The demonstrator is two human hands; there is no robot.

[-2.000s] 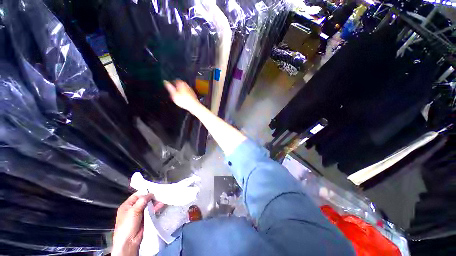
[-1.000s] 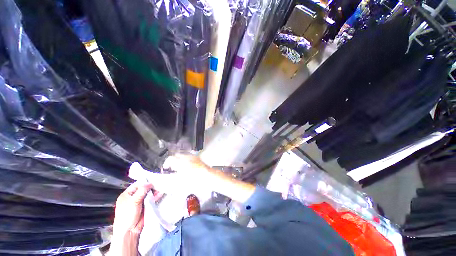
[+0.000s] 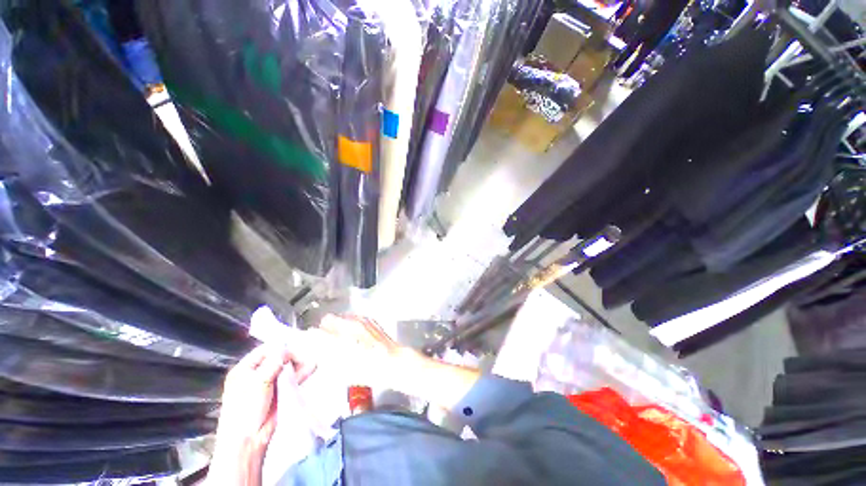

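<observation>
My left hand (image 3: 254, 384) is at the lower left, with fingers closed on a bunch of white paper tags (image 3: 271, 326). The tags are overexposed and their print cannot be read. My right hand (image 3: 359, 334) is beside the bunch at its right, palm side and fingertips washed out by glare; whether it grips a tag cannot be told. Dark garments in clear film (image 3: 237, 104) hang in front and to the left, one with green marks, one with an orange band (image 3: 355, 153).
Unbagged dark garments (image 3: 655, 171) hang on the right, with a white long edge (image 3: 741, 302) among them. Brown cartons (image 3: 532, 119) stand on the floor ahead. A red-orange bundle (image 3: 655, 432) lies at the lower right beside clear film. Metal rail parts show at the upper right.
My right hand has come back from the hanging bagged garments to the tags at my left hand. My left hand has kept hold of the bunch. The view has shifted slightly.
</observation>
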